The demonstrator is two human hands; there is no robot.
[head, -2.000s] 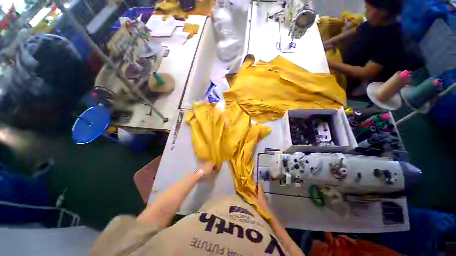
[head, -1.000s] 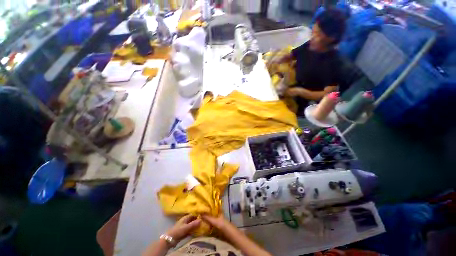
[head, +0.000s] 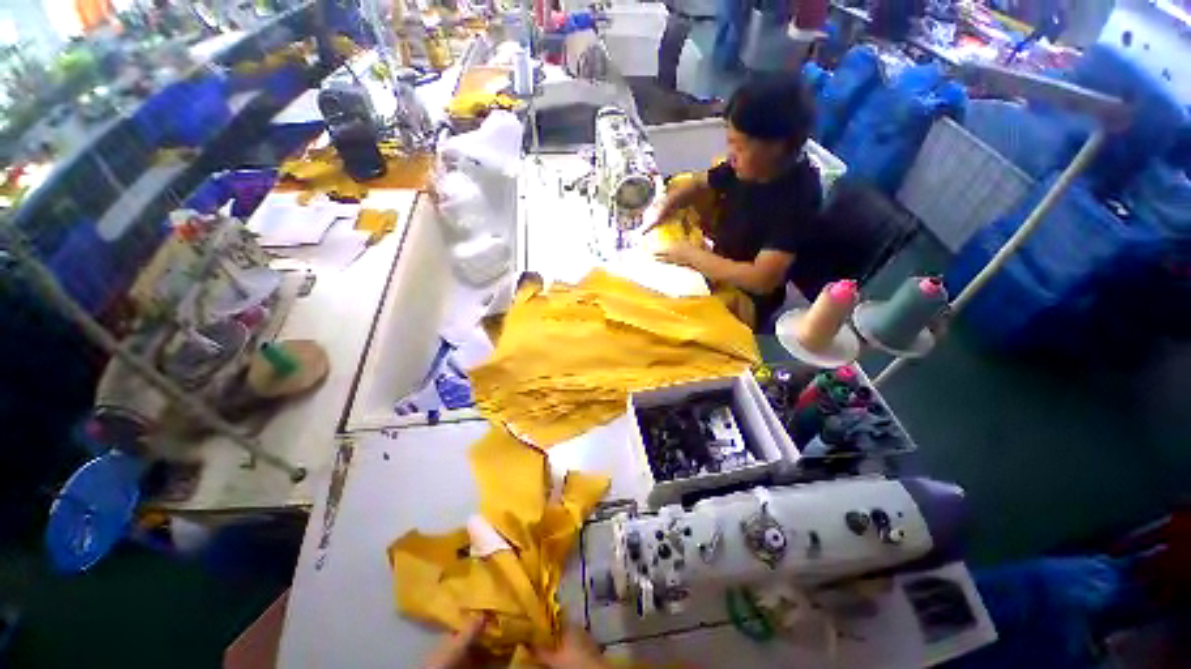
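Observation:
A crumpled bundle of mustard cut pieces (head: pixel 509 562) with a small white patch lies on the white table in front of me. My left hand (head: pixel 457 646) is at its near left edge and my right hand (head: pixel 570 648) at its near right edge. Both hands are cut off by the bottom of the picture, and their fingers grip the cloth. A broad fanned pile of mustard pieces (head: pixel 607 350) lies just beyond the bundle.
A sewing machine head (head: pixel 771 536) lies right of the bundle, with a white box of dark parts (head: pixel 703 438) behind it. Thread cones (head: pixel 831 314) stand at the right. A seated person in black (head: pixel 771 196) works at another machine (head: pixel 624 163). A blue dish (head: pixel 94 510) is at left.
The bundle was drawn towards me, away from the fanned pile, and both hands came together at its near end. The view has shifted, and the seated person's arms have moved.

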